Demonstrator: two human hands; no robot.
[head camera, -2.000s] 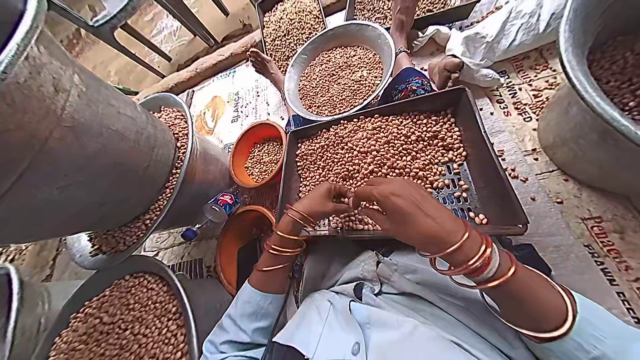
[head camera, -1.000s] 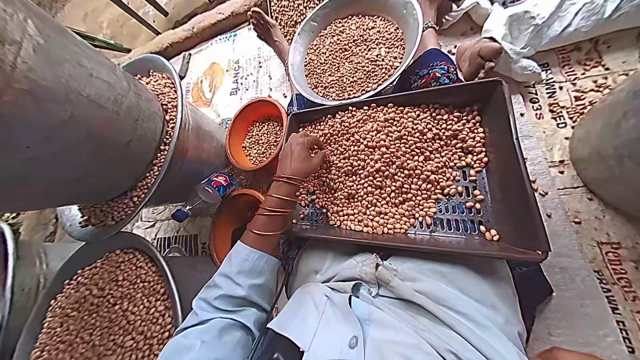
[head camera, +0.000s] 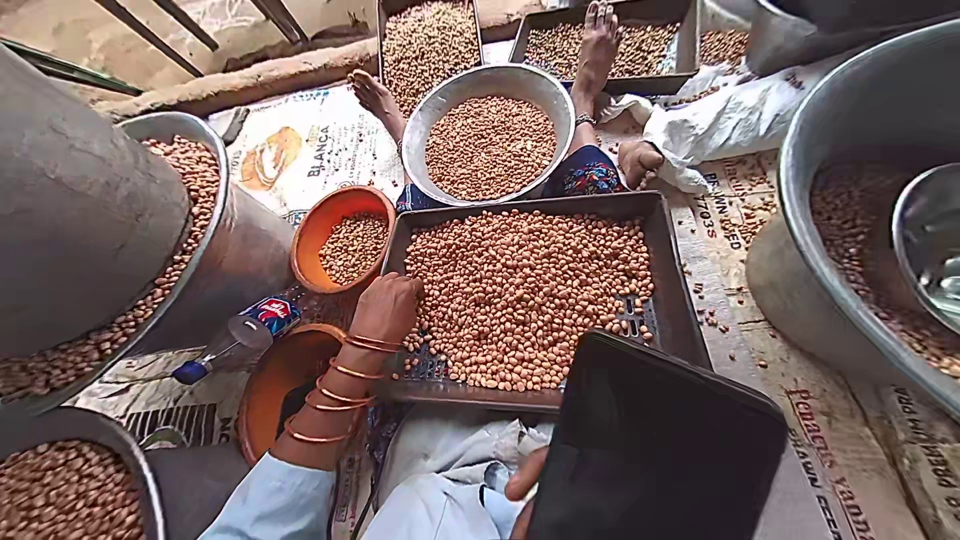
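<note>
A dark rectangular tray (head camera: 684, 300) with a slotted bottom lies across the lap, heaped with brown nuts (head camera: 525, 292). My left hand (head camera: 386, 307), with several bangles on the wrist, rests at the tray's left edge beside the nuts, its fingers curled; whether anything is inside them is hidden. My right hand (head camera: 526, 484) shows only in part at the bottom, gripping a black smartphone (head camera: 660, 442) that covers the tray's near right corner. An orange bowl (head camera: 304, 247) of nuts stands left of the tray, and a second orange bowl (head camera: 259, 397) is partly behind my left forearm.
Beyond the tray stands a metal basin (head camera: 416, 150) of nuts between two bare feet. Large metal pots (head camera: 795, 262) flank both sides. A plastic bottle (head camera: 240, 334) lies at the left. Two more trays (head camera: 517, 45) and a white sack (head camera: 720, 127) are at the back; loose nuts dot the printed sacking.
Both hands were together over the tray's near edge two seconds ago. My left hand has moved to its left edge, and a smartphone has come into view in my right hand.
</note>
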